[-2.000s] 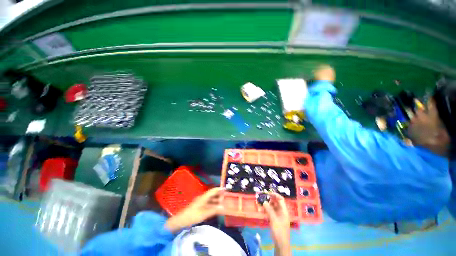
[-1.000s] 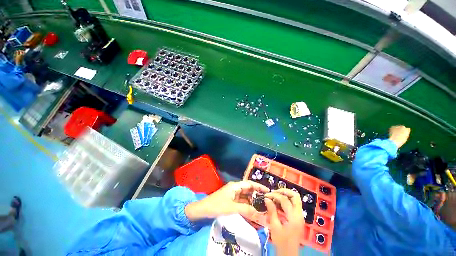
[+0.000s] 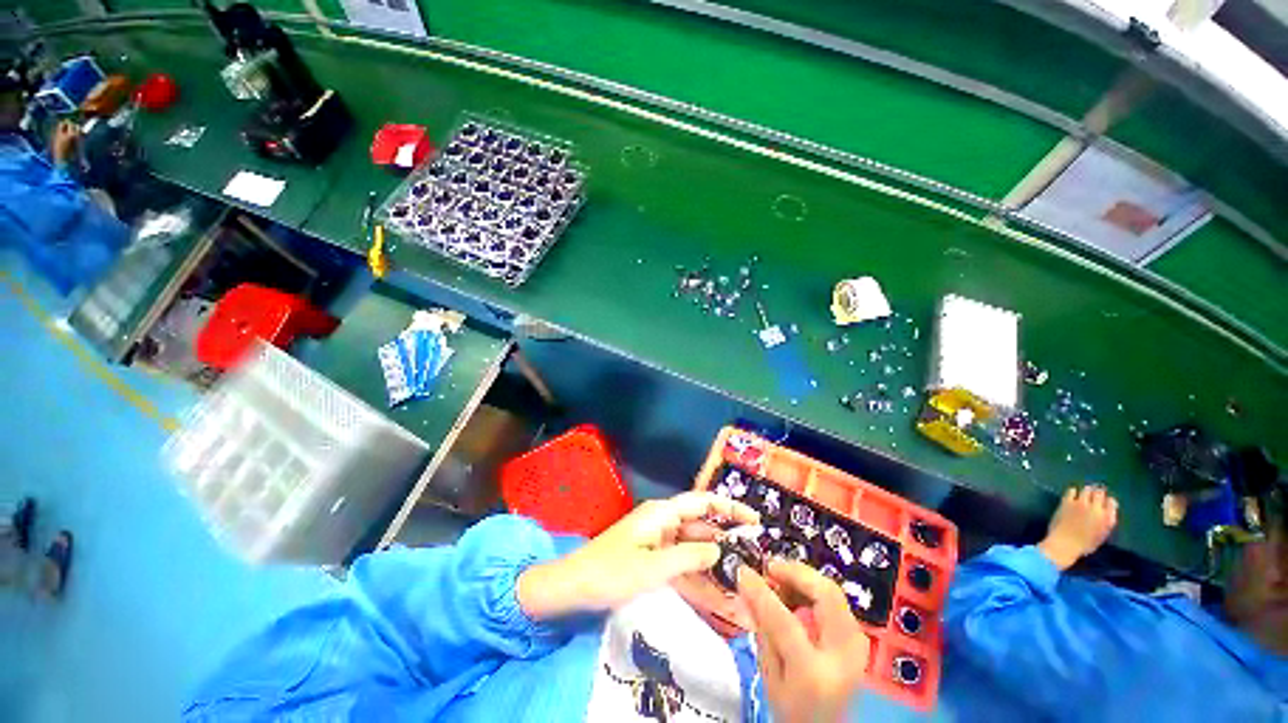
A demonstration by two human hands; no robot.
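Observation:
A small round dark unit with a silvery edge (image 3: 735, 554) is held between the fingertips of both hands. My left hand (image 3: 643, 554) grips it from the left. My right hand (image 3: 805, 622) touches it from the right with thumb and finger. Both hands are bare, above the near left part of an orange-red turnover tray (image 3: 925, 681). The tray has a black insert (image 3: 879, 554) with several round units, and more dark round units sit in its right-hand compartments. The fingers hide part of the held unit and of the tray.
Behind, the green bench (image 3: 643, 332) holds a filled blister tray (image 3: 487, 198), a small red bin (image 3: 401, 146), a yellow air gun (image 3: 377, 252), a white box with yellow end (image 3: 978, 353) and loose parts. Red stools (image 3: 565, 485) stand below. A neighbour's hand (image 3: 1081, 526) is at right.
The view has swung left since the first frame. My hands have come together on the unit and stay there, fingers slightly shifted. The neighbour's hand has drawn back to the bench edge.

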